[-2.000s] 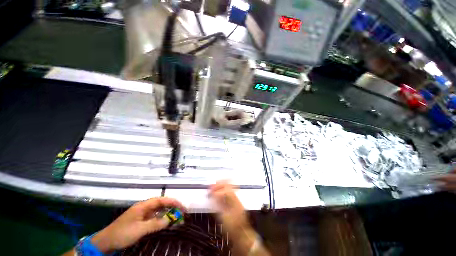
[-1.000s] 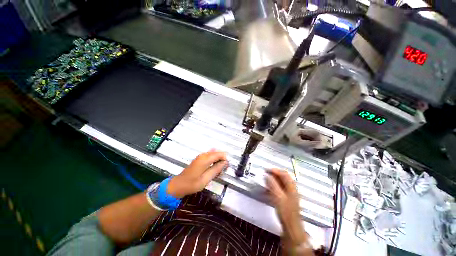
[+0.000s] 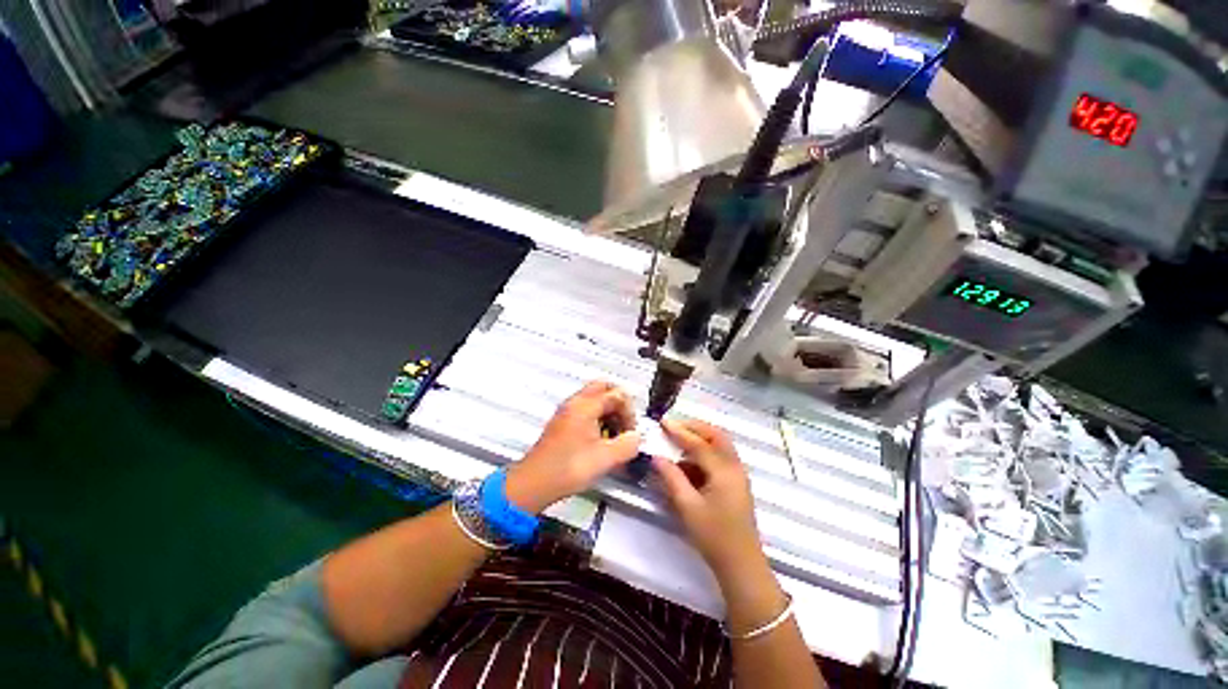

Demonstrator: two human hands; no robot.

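Note:
My left hand [image 3: 582,442], with a bright blue wrist strap [image 3: 506,509], is bent round a small piece under the soldering head; a bit of yellow shows at its fingertips, seemingly a circuit board. My right hand [image 3: 706,479] meets it from the right, its fingertips on a small white part [image 3: 653,439]. The two hands almost touch. The black slanted soldering iron [image 3: 700,299] points down, its tip just above and between my fingertips. The fixture under the tip is mostly hidden by my fingers.
A black tray [image 3: 337,289] at left holds one green board [image 3: 403,390]; a tray heaped with boards [image 3: 189,202] lies beyond. White parts [image 3: 1010,498] are piled at right, past a black cable [image 3: 912,538]. The temperature controller [image 3: 1111,128] and counter [image 3: 1010,303] stand at upper right.
Both hands have closed in together under the soldering iron tip, from apart on either side. Earlier, my left hand held a board near the bench's front edge. The counter went from 12912 to 12913.

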